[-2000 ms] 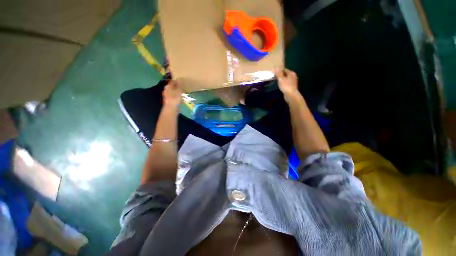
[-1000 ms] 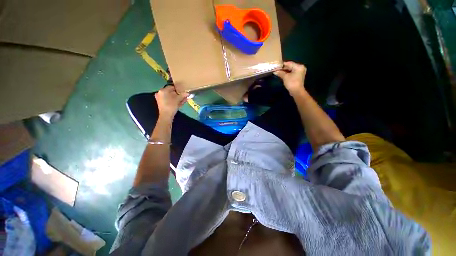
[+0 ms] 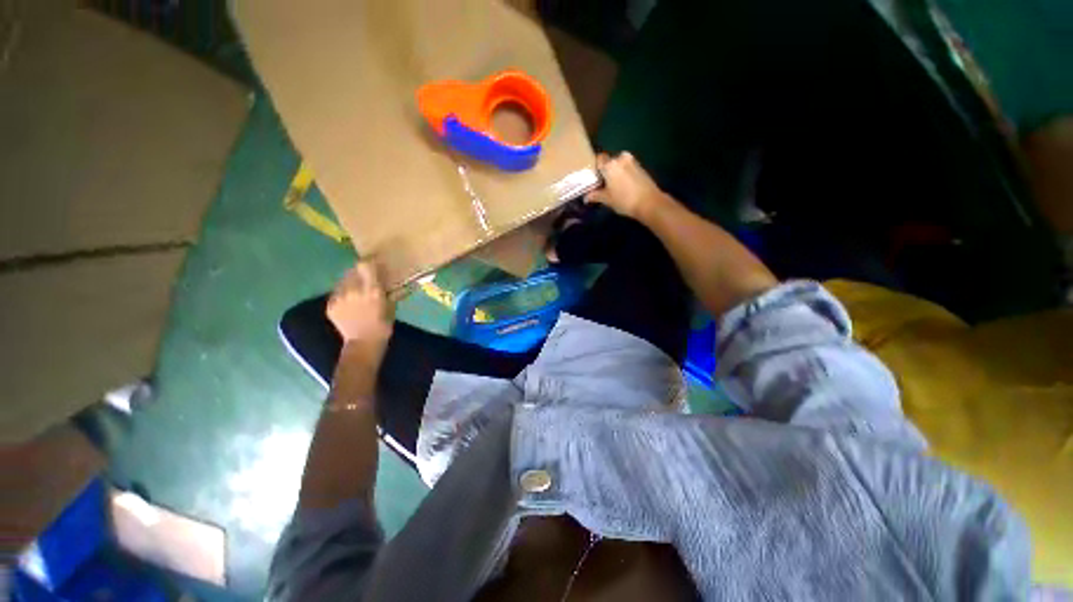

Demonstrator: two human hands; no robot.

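A closed brown shipping carton (image 3: pixel 353 141) stands in front of my lap, turned at a slant, with a shiny strip of clear tape (image 3: pixel 473 198) along its seam near the closest edge. An orange and blue tape dispenser (image 3: pixel 488 120) lies on top of the carton. My left hand (image 3: pixel 361 308) grips the carton's near left corner. My right hand (image 3: pixel 624 186) grips its near right corner. The fingertips under the edge are partly hidden. The far end of the carton is cut off by the picture's top edge.
Large brown cardboard sheets (image 3: pixel 106 223) are at the left. A blue plastic object (image 3: pixel 512 312) sits between my legs on the green floor. Yellow tape (image 3: pixel 313 212) marks the floor. A yellow garment (image 3: pixel 953 388) is close at my right. Cardboard pieces (image 3: pixel 171 539) and blue material lie at the lower left.
The carton has turned counter-clockwise and shifted left, with the tape dispenser on it. My left hand has come closer to my body and my right hand has moved left, both still at the corners.
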